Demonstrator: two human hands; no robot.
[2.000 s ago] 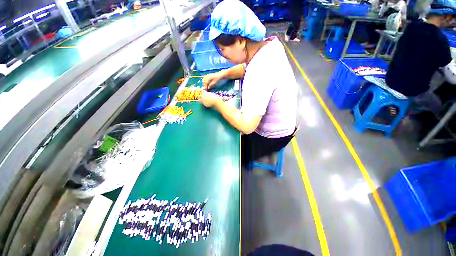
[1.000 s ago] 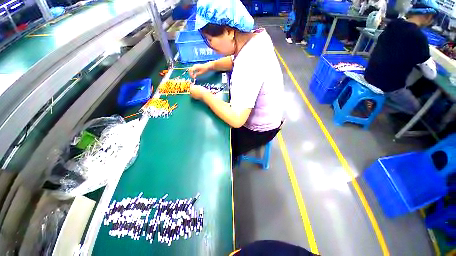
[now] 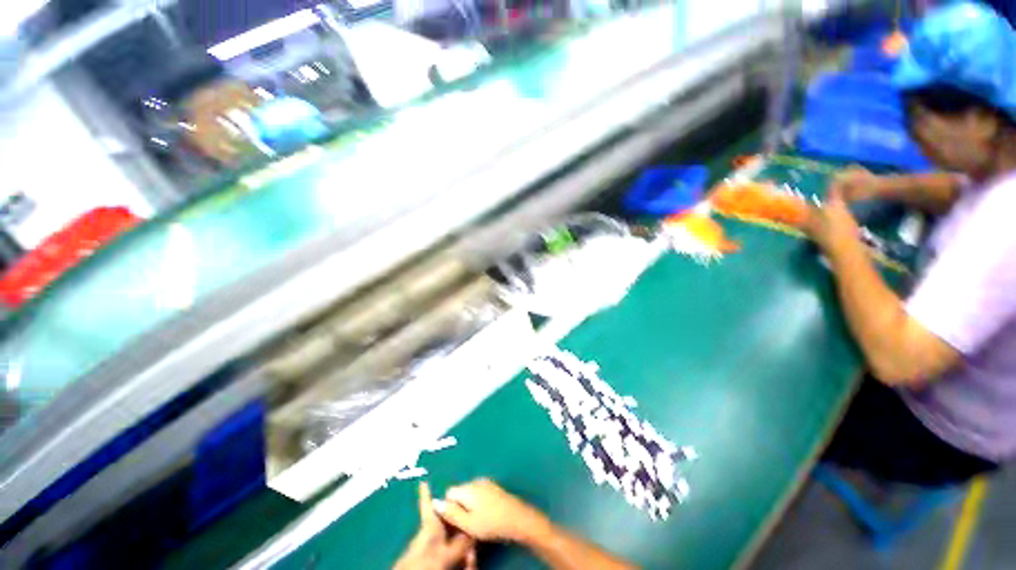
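Observation:
My left hand (image 3: 437, 543) and my right hand (image 3: 496, 514) meet at the bottom centre, cut off below and blurred. A small white part (image 3: 441, 507) shows at my right fingertips; whether my left fingers also grip it cannot be told. A banded pile of black-and-white units (image 3: 607, 434) lies on the green surface (image 3: 724, 367) to the right of my hands. Several loose white tubes (image 3: 418, 459) lie by the rail just beyond my hands.
A divided carton (image 3: 401, 418) with clear plastic stands beyond the rail. A bag of white tubes (image 3: 585, 267) and a small blue bin (image 3: 665, 189) lie farther along. A seated person (image 3: 969, 290) in a blue cap works at right near orange-and-white parts (image 3: 758, 206). A blue tote (image 3: 228, 462) stands at left.
The view has swung left, so the pile and the seated person sit farther right. Both my hands and the loose white tubes have come into view at the bottom.

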